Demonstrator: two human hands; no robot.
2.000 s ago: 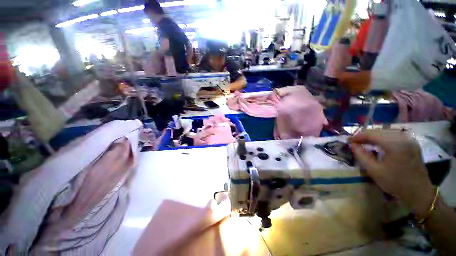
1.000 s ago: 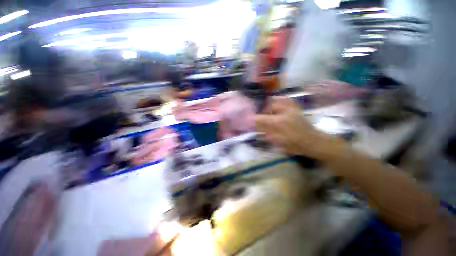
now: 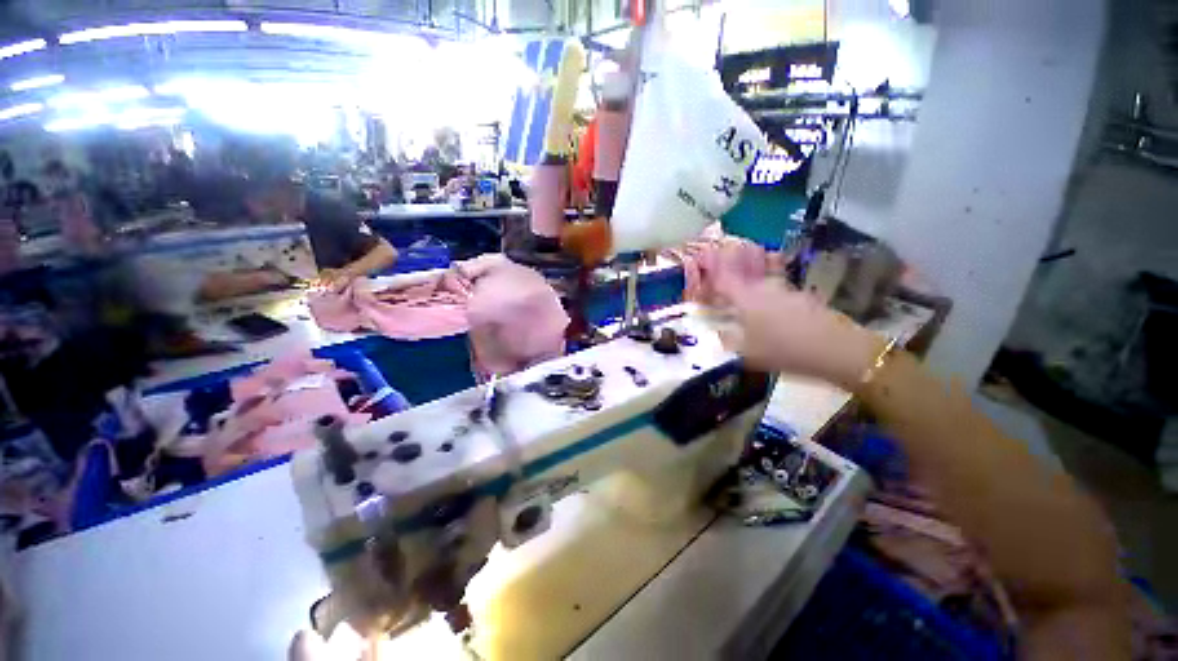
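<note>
The white sewing machine head (image 3: 581, 433) with a blue-green stripe stands in front of me, its lamp glare (image 3: 394, 642) at the lower left by the needle. My right hand (image 3: 747, 294) is raised at the far right end of the head, by the dark brand panel (image 3: 711, 398). Its fingers are blurred, and I cannot tell whether they hold or touch anything. Small dark and metal parts (image 3: 571, 385) lie on top of the head. My left hand is out of the picture.
A blue basket (image 3: 366, 378) of pink and dark pieces stands beyond the table at left. A parts tray (image 3: 836, 475) sits right of the head. Thread cones (image 3: 549, 196) and a white bag (image 3: 678, 162) are behind. Another worker sits opposite. Another blue basket (image 3: 859, 607) is lower right.
The view has turned right. My right hand has moved from the parts on top of the head to its far right end. The pink panel by the needle and the left stack have left view.
</note>
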